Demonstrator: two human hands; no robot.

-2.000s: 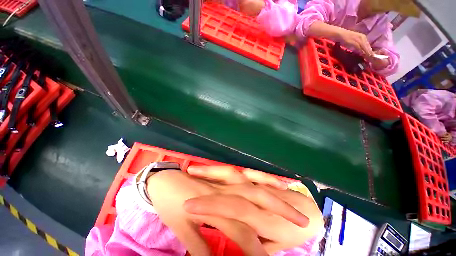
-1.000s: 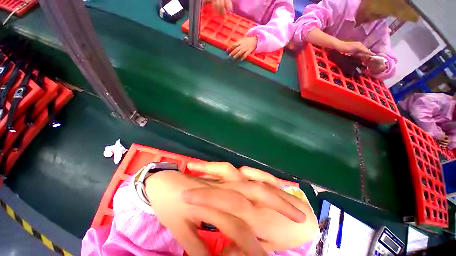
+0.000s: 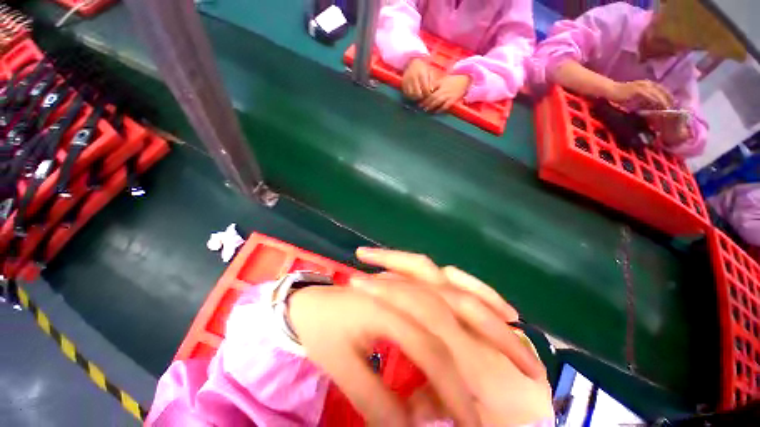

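Observation:
My left hand (image 3: 337, 321), with a band on its wrist, reaches in from the lower left over the red compartment tray (image 3: 200, 344). My right hand (image 3: 504, 379) is at the lower right, and the two hands overlap with fingers crossed. Both are somewhat blurred, with gaps between fingers and no object visible in them. A small dark thing (image 3: 375, 361) shows in the tray through a gap. The hands and pink sleeves hide much of the tray.
A crumpled white scrap (image 3: 225, 242) lies left of the tray. Stacked red trays with black straps (image 3: 71, 171) stand far left, by a metal post (image 3: 196, 96). A clipboard (image 3: 596, 404) is lower right. Across the green belt (image 3: 400, 179), people work at red trays (image 3: 621, 179).
The view has shifted, so the scene sits further right and the calculator is out of view. My hands stay overlapped, with fingers slightly moved. The person opposite has brought both hands together at the tray edge.

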